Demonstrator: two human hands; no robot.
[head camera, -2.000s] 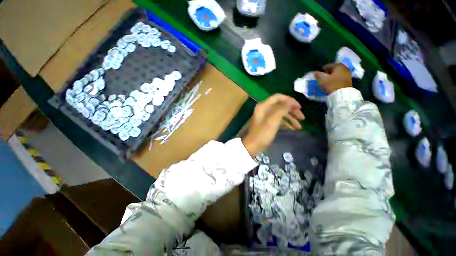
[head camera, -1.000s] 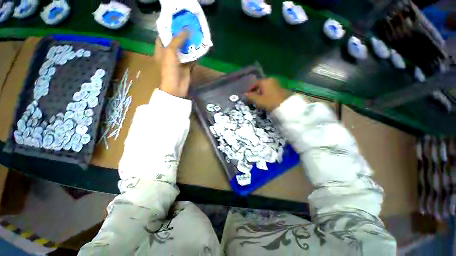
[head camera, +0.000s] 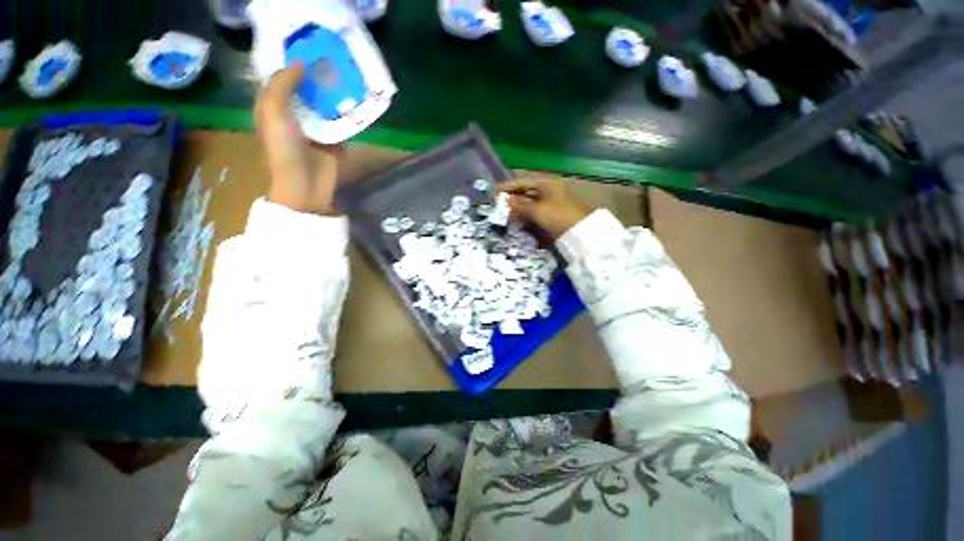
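Observation:
My left hand (head camera: 293, 153) holds a white housing (head camera: 365, 66) with a blue insert (head camera: 322, 72) above the belt's near edge, its blue inside facing me. My right hand (head camera: 541, 203) is over the upper right side of the centre tray (head camera: 409, 182). Its fingertips pinch a small white part (head camera: 500, 209). Small white plastic parts (head camera: 465, 277) lie heaped in the tray, with a few round parts near its far end. The blue near end of the tray shows.
The left tray (head camera: 79, 217) holds round parts; thin white rods (head camera: 187, 254) lie beside it on cardboard (head camera: 365, 354). Several housings stand along the green belt (head camera: 476, 90). Wavy stacked trays (head camera: 888, 296) are at the far right, below a grey bar (head camera: 814, 111).
From one second ago, the view has shifted and the trays sit further left. My right hand now shows a small white part in its fingertips. My left hand still holds the housing.

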